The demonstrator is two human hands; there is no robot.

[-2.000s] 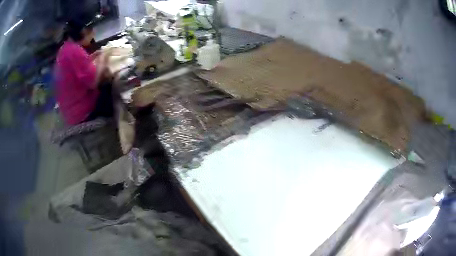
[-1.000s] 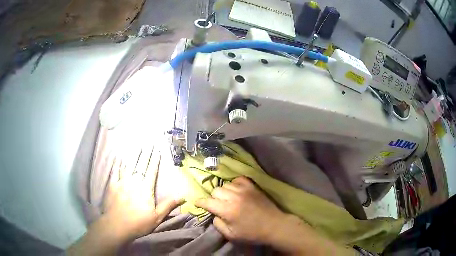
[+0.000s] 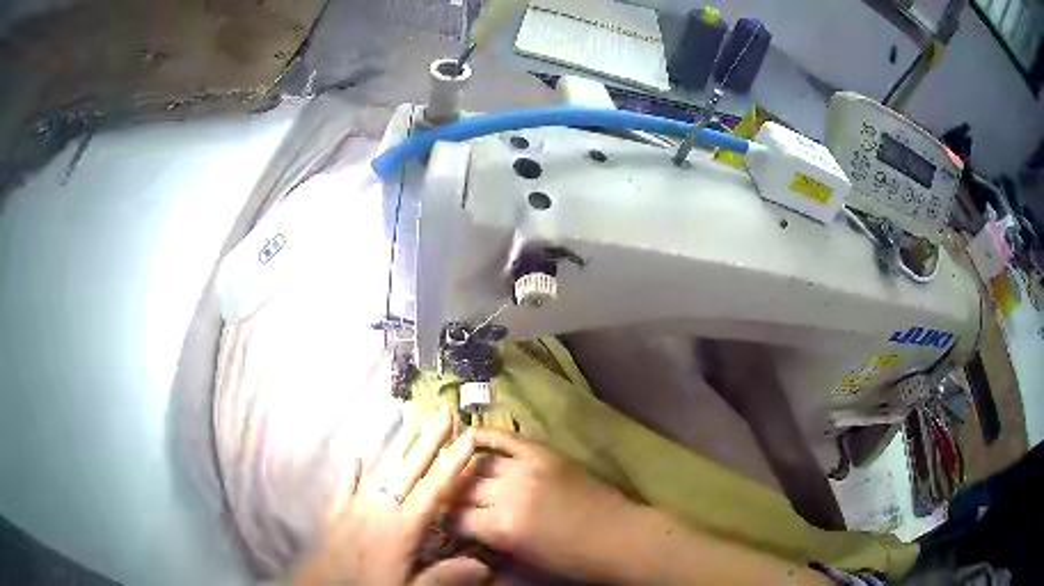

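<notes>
My left hand (image 3: 395,515) lies on the cloth just below the needle area, its fingers against my right hand. My right hand (image 3: 521,498) is curled on the yellow-green fabric (image 3: 641,441), its fingertips partly hidden by my left hand. The yellow-green fabric runs from the presser foot (image 3: 403,375) toward the lower right. The grey-taupe fabric (image 3: 286,458) lies under it and to the left, glaring white under the LED lamp (image 3: 303,246). The sewing machine (image 3: 675,258) stands over the cloth. The needle itself cannot be made out.
A control panel (image 3: 893,166), a white box (image 3: 798,169), thread cones (image 3: 721,48) and a lined white pad (image 3: 592,44) are at the back. Red-handled snips (image 3: 946,456) lie at the right. Brown card (image 3: 137,52) is at the far left.
My left hand has moved right, from flat on the taupe fabric to against my right hand. My right hand has shifted slightly down and left. The machine sits slightly lower in view.
</notes>
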